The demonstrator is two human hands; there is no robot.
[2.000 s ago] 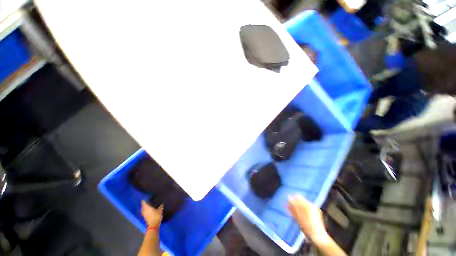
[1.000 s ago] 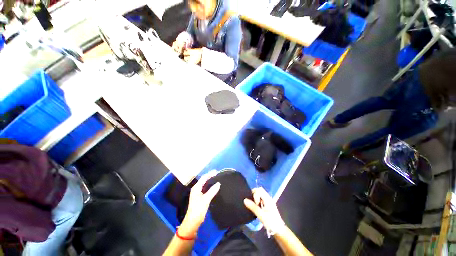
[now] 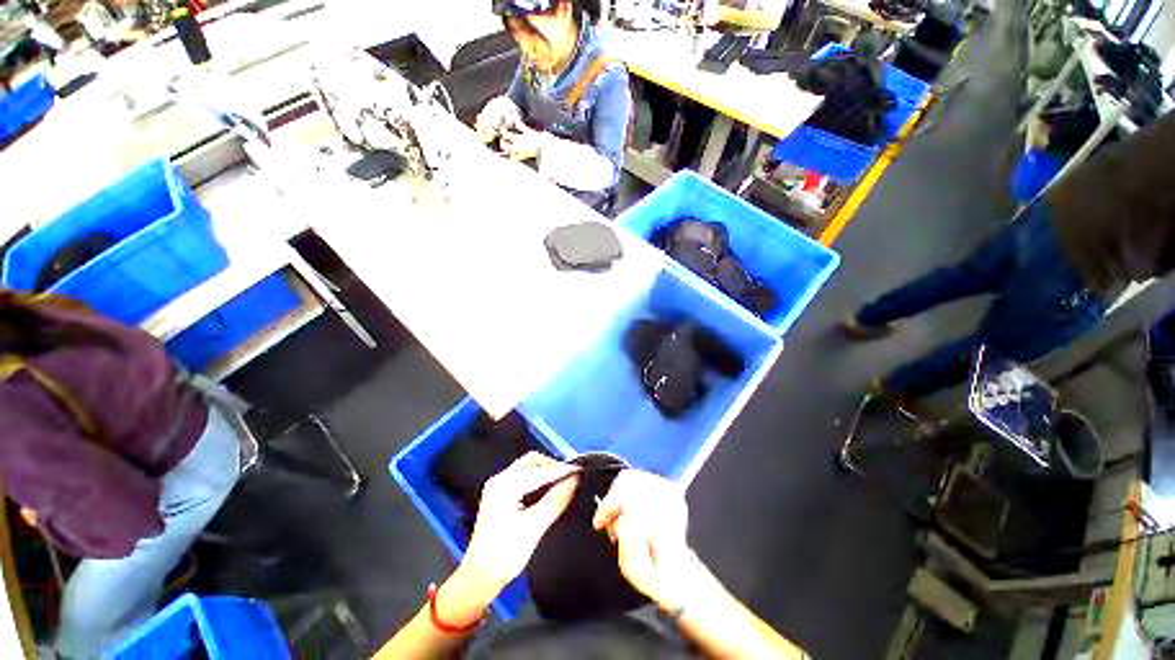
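Note:
A black sewn piece [image 3: 575, 557] hangs between my hands, low in the picture in front of the blue crates. My left hand [image 3: 518, 513] pinches its upper left rim. My right hand [image 3: 644, 531] is at its upper right rim with the fingers closed; a small pale glint shows at the fingertips, too small to tell what it is. The dark rim curves between both hands. A flat black panel stack [image 3: 584, 246] lies on the white table [image 3: 490, 338].
A large blue crate [image 3: 586, 380] with black pieces stands at the table end, a second crate [image 3: 802, 286] behind it, a smaller crate [image 3: 415, 480] at left. One person sits across the table, one at far left, one walks at right.
The black piece has turned so its rim faces up, and my right hand has moved up and left along it. Earlier, my left hand was in the smaller crate and my right hand was empty.

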